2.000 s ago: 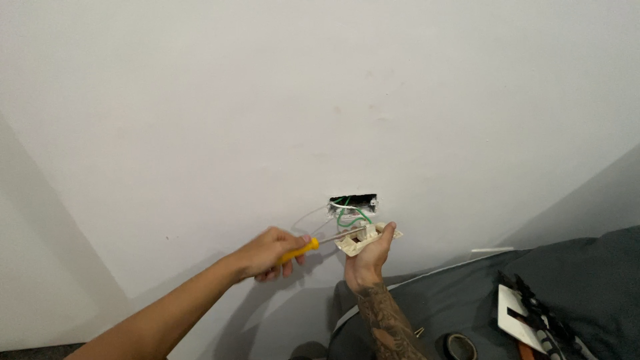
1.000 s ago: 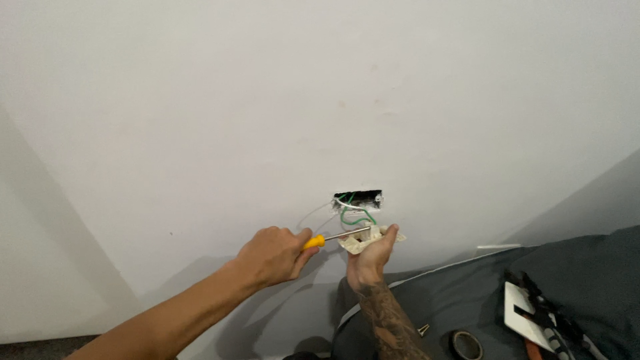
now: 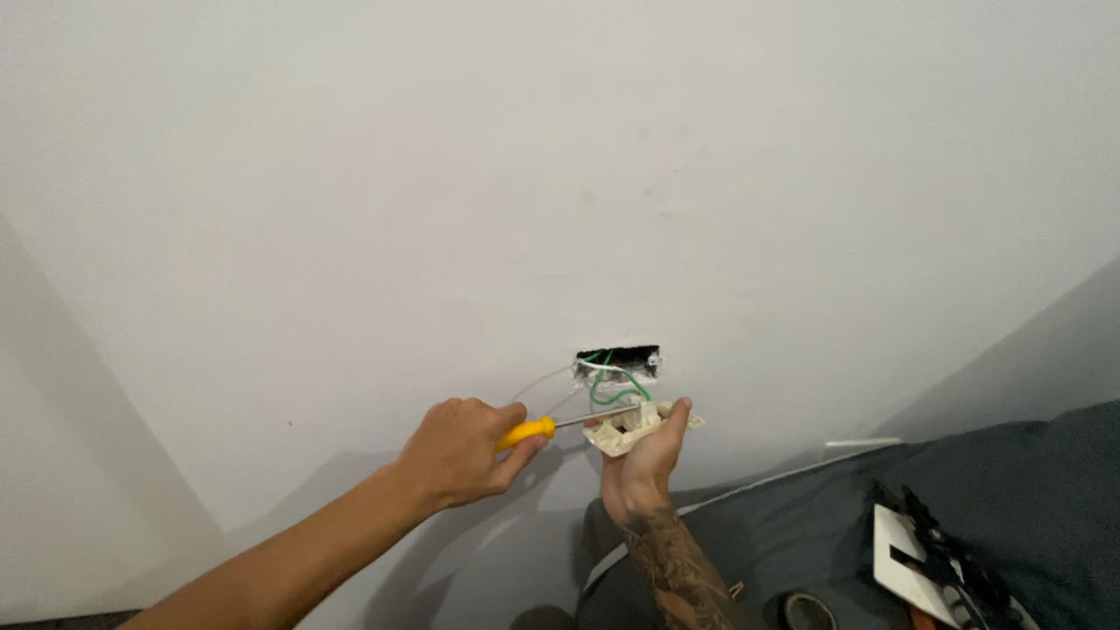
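Observation:
My left hand (image 3: 472, 448) grips a screwdriver (image 3: 527, 432) by its yellow handle. The metal shaft points right, with its tip at the back of a cream electrical wall fitting (image 3: 614, 437). Below and to the right, my right hand (image 3: 646, 464) holds that fitting, thumb on its right side. Green wires (image 3: 600, 385) and a white wire (image 3: 604, 365) come out of a rectangular hole in the wall (image 3: 632, 357) just above; green wire reaches the fitting. Exactly where the tip touches is too small to tell.
On the dark grey fabric (image 3: 770, 516) at the lower right lie a white cover plate (image 3: 899, 547) with a cutout, black-handled tools (image 3: 949, 556) and a roll of tape (image 3: 807, 611). Another white plate (image 3: 862, 444) shows at the fabric's upper edge, by the wall.
My left hand has shifted its grip around the screwdriver handle. Both hands stay at the fitting, which is held below the wall hole throughout.

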